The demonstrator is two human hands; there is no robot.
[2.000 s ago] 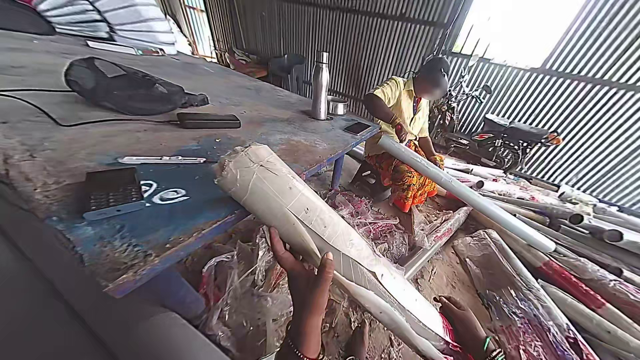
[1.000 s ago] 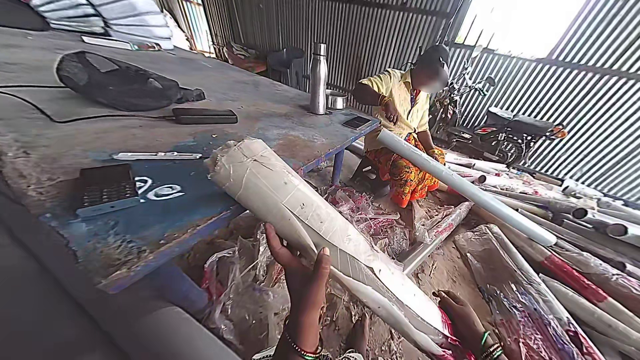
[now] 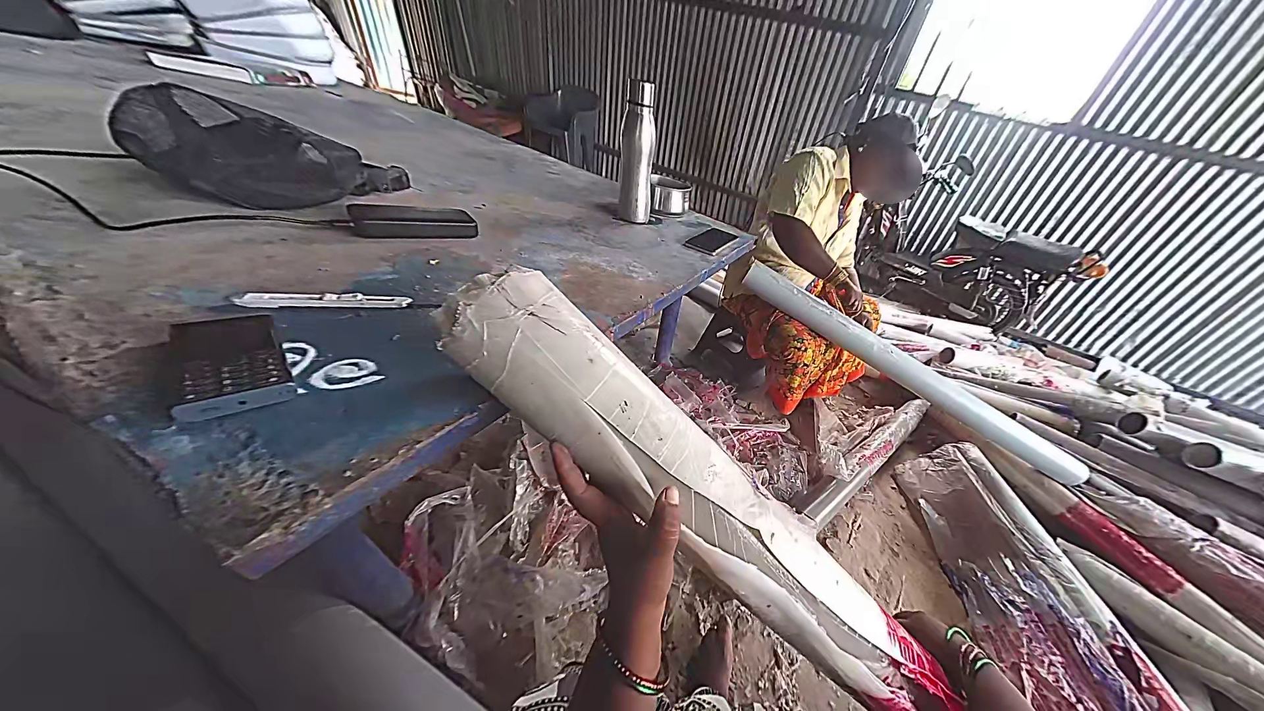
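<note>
A long roll wrapped in creased whitish sheeting (image 3: 612,415) slants from the table's edge down to the lower right, its upper end over the tabletop. My left hand (image 3: 627,543) supports its underside near the middle, thumb up and fingers partly behind it. Around the lower end, beside a red part of the wrapping, is my right hand (image 3: 933,652); its fingers are partly hidden. On the blue-stained table (image 3: 395,425) lie a white utility knife (image 3: 326,300), a dark tray of small pieces (image 3: 227,365) and a black power bank (image 3: 413,221) with a cable.
A co-worker (image 3: 810,257) sits beyond the table near a pale tube (image 3: 918,370). Crumpled plastic film (image 3: 523,583) covers the floor below. Many wrapped rolls (image 3: 1136,553) lie at the right, before a motorcycle (image 3: 997,267). A steel bottle (image 3: 637,153) and a phone (image 3: 711,240) stand and lie near the table's far corner.
The co-worker's arm, raised toward the chest a second ago, is now lowered toward the lap, with the head bent down. My hands and the roll have hardly moved.
</note>
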